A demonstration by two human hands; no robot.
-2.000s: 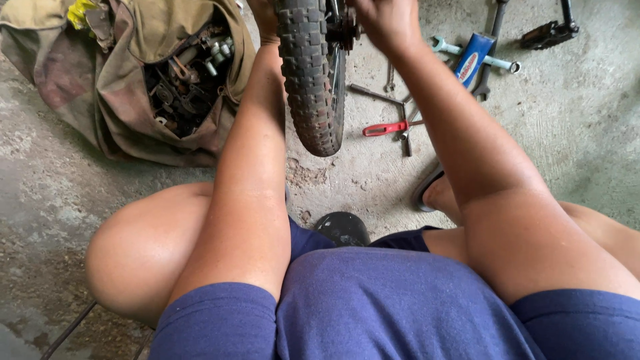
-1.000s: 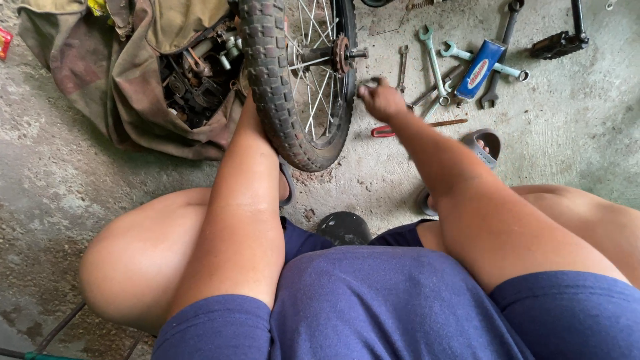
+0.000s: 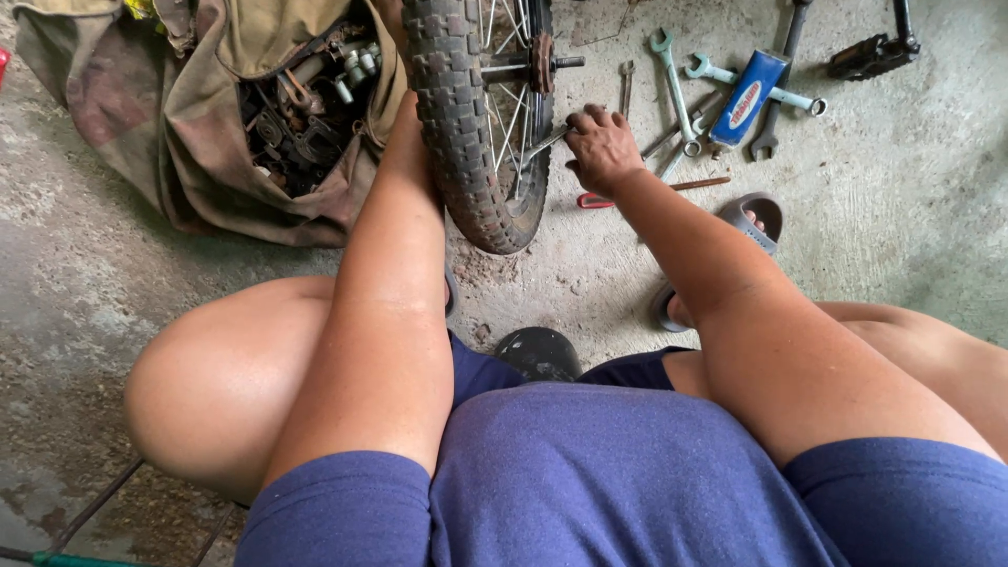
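Observation:
A spoked wheel with a knobby tire (image 3: pixel 453 118) stands upright at the top middle, its threaded axle (image 3: pixel 570 62) and rusty hub part facing right. My right hand (image 3: pixel 605 146) is just right of the rim, its fingers closed around a thin metal wrench (image 3: pixel 546 144) that reaches over the rim toward the spokes. My left arm runs up along the tire's left side; the left hand is hidden behind the tire. On the floor close to my right hand lie a red-handled tool (image 3: pixel 594 201) and a small wrench (image 3: pixel 627 88).
Combination wrenches (image 3: pixel 669 90) and a blue box (image 3: pixel 748 100) lie at the upper right, with a bicycle pedal (image 3: pixel 866 57) beyond. A canvas bag (image 3: pixel 197 150) full of metal parts lies at the left. Sandaled feet (image 3: pixel 752 220) and a black round object (image 3: pixel 538 354) are near my knees.
My right hand was at the hub at first, then moved down and right of it; it now holds a wrench by the rim. The view has shifted, showing more of the wheel.

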